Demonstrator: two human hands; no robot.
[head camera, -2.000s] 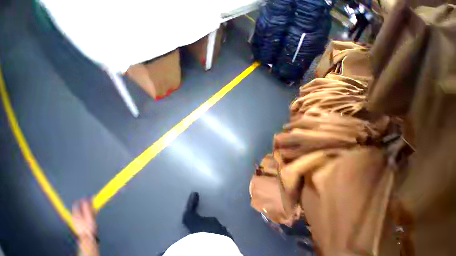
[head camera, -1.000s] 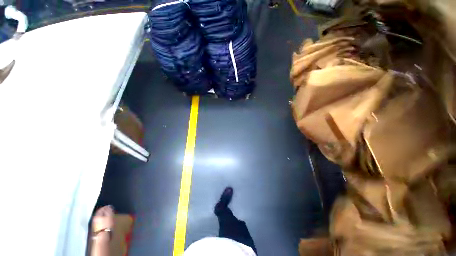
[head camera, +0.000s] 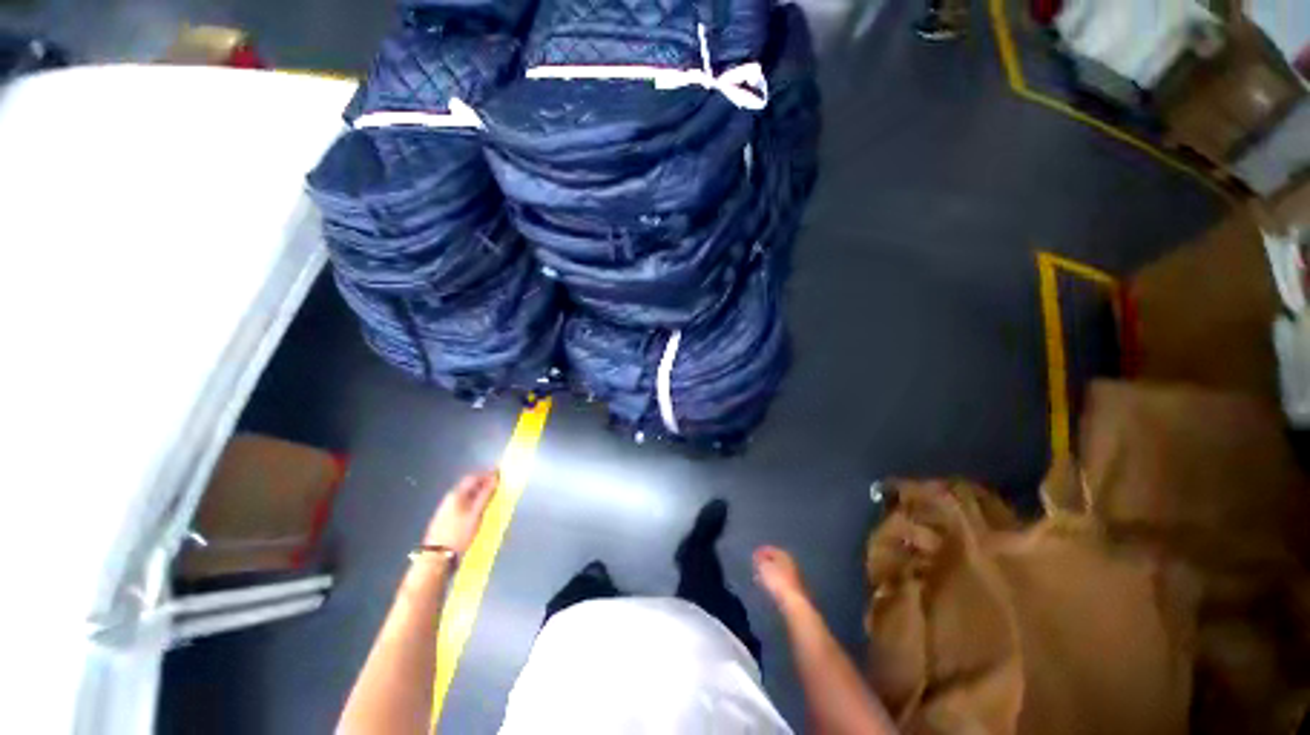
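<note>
Several navy quilted backpack bundles stand close together on the floor at the top centre. White tie strips run around them, one knotted in a bow at its right end. My left hand hangs over the yellow line below the bundles, apart from them, and holds nothing that I can see; its fingers are blurred. My right hand is lower right of the bundles, small and blurred, touching nothing visible; its finger pose is unclear.
A white table fills the left side, with a carton beneath it. Brown bag pieces are piled at the lower right. More cartons stand at the upper right. Yellow lines mark the grey floor.
The view has moved forward, so the navy bundles are nearer and larger. The brown pieces have shifted towards the lower right. My left hand is farther forward, and my right hand has come into view.
</note>
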